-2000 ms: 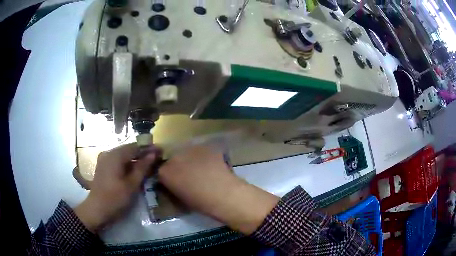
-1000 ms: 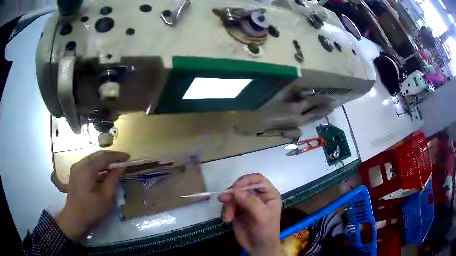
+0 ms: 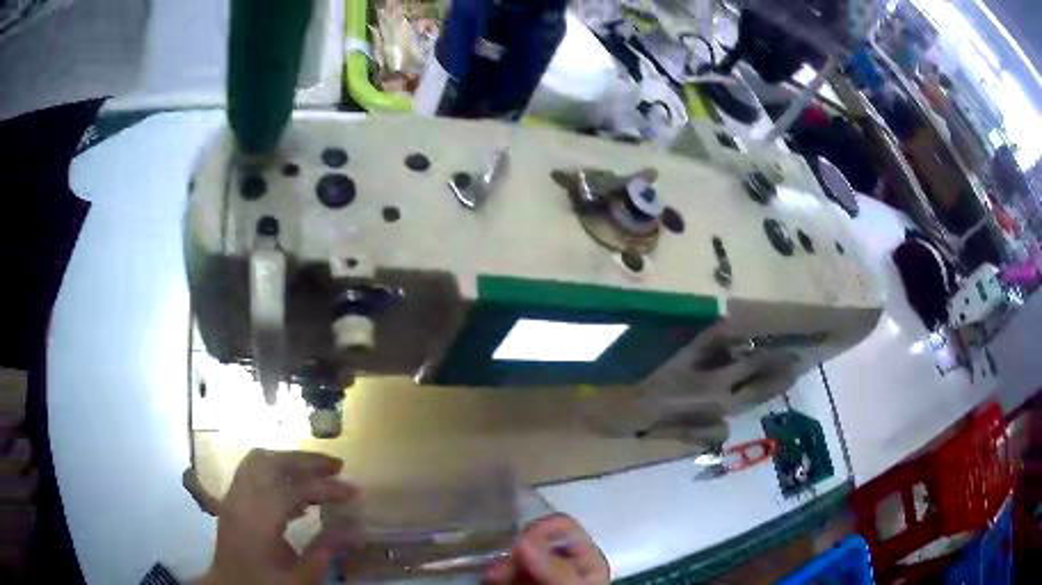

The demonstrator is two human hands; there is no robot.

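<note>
A clear plastic box, blurred, is low in the view in front of the sewing machine. My left hand is at its left end, with the thumb and fingers around that edge. My right hand is at the box's lower right corner, cut off by the bottom edge of the picture. It pinches a thin pale stick that points left across the front of the box. The blur hides the box's contents and whether its lid is open.
The cream sewing machine head with a lit screen stands behind my hands. Orange snips lie beside a green plate on the right. A blue basket and a red basket are at the lower right. Thread cones stand behind.
The camera has tilted up, so machine and hands sit lower in view. The pale stick in my left hand no longer shows. My right hand has come to the box's right corner with its stick.
</note>
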